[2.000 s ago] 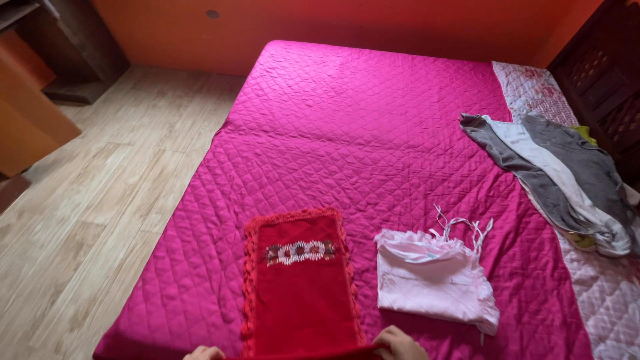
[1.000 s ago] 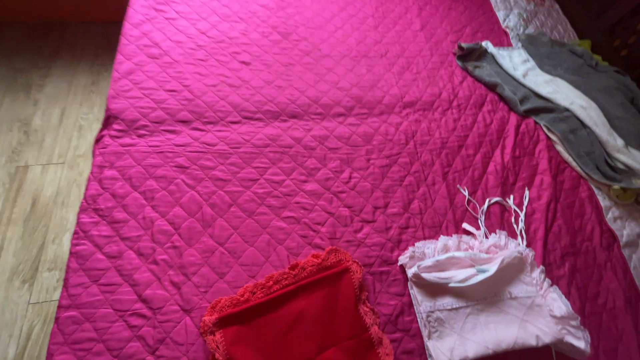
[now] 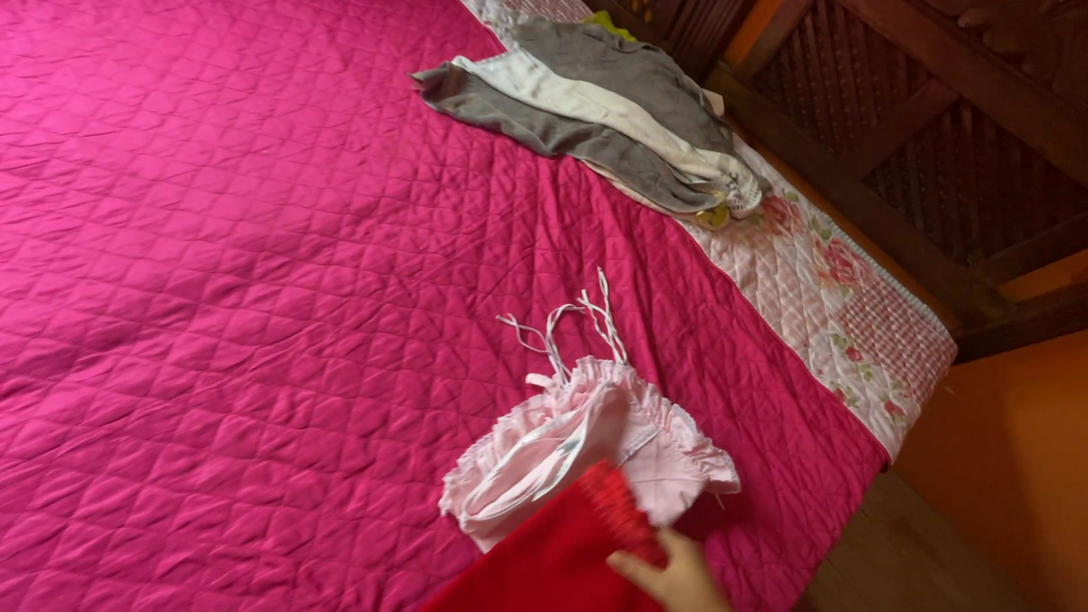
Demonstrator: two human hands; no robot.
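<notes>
At the bottom edge, my right hand (image 3: 676,574) grips the lace-trimmed edge of a red cloth (image 3: 552,552). The red cloth covers the lower part of a folded pale pink garment (image 3: 671,476) with ruffled edges and thin white ties; whether the two touch is unclear. Both are over the magenta quilted bedspread (image 3: 255,340). My left hand is out of view, and the cloth's lower part is cut off by the frame.
Grey and white clothes (image 3: 595,102) lie in a heap near the bed's far right edge, partly on a floral quilt (image 3: 850,340). A dark wooden headboard (image 3: 901,144) stands along the right, beside an orange wall (image 3: 1011,450).
The red cloth lay flat left of the pink garment; now its corner is over that garment, with my right hand on it. My left hand has left view. The view has swung right.
</notes>
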